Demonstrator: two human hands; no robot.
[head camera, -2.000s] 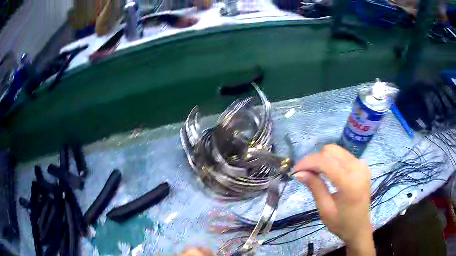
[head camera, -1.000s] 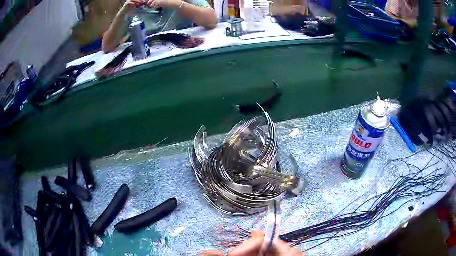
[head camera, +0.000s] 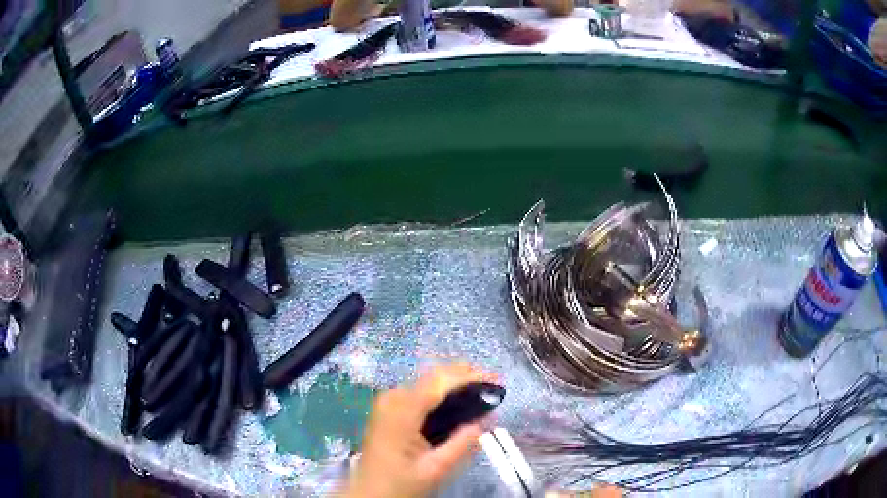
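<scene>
My left hand (head camera: 404, 443) holds a short black sleeve (head camera: 457, 413) at the bottom centre, its light-coloured end facing right. A shiny flat steel band (head camera: 506, 461) slants just below this end; I cannot tell whether they touch. My right hand (head camera: 595, 492) is mostly cut off by the bottom edge; only blurred fingers show, at the lower end of the band. A tangled nest of curved steel bands (head camera: 584, 331) lies at centre-right. A pile of black sleeves (head camera: 190, 365) lies at left, with one sleeve (head camera: 316, 340) beside it.
Thin black wires (head camera: 720, 443) lie loosely at lower right. A blue-and-white spray can (head camera: 827, 287) stands at the right. A long black block (head camera: 78, 297) lies at far left. Behind the bench runs a dark green channel (head camera: 389, 146) with a black piece (head camera: 671, 167). Another workplace lies beyond.
The view has swung left, so the things sit further right. My left hand has taken hold of one of the two separate sleeves and brought it to the steel band.
</scene>
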